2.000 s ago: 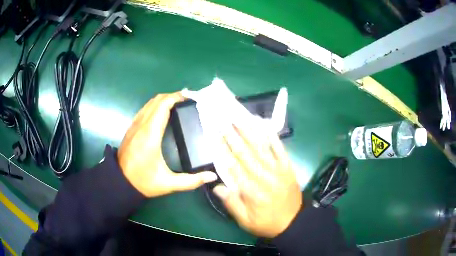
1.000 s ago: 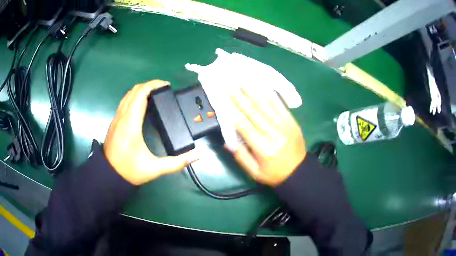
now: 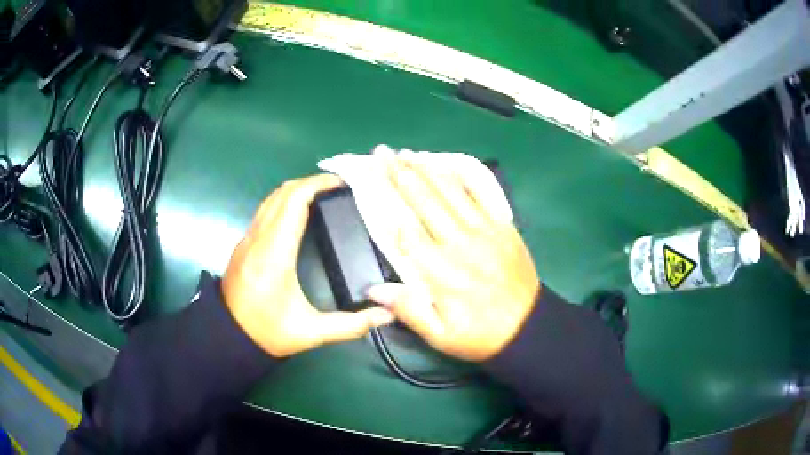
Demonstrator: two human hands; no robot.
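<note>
A black power strip (image 3: 349, 249) lies on the green bench top in front of me. My left hand (image 3: 282, 267) grips its wide end section, fingers at the far corner and thumb at the near corner. My right hand (image 3: 453, 258) lies flat over a white cloth (image 3: 371, 182) and presses it on the strip's top. Hand and cloth hide most of the strip, including its sockets. A black cord (image 3: 404, 373) leaves the near side of the strip and runs under my right sleeve.
A clear bottle with a yellow warning label (image 3: 697, 259) lies on its side at the right. Coiled black cords (image 3: 133, 209) and upright black blocks stand left. A yellow-white rail (image 3: 400, 55) and grey post (image 3: 710, 80) border the far side.
One second ago the orange socket slots showed; the cloth and my right hand now cover them. The earlier frames show the cloth spread differently over the strip. My left hand stays on the end section.
</note>
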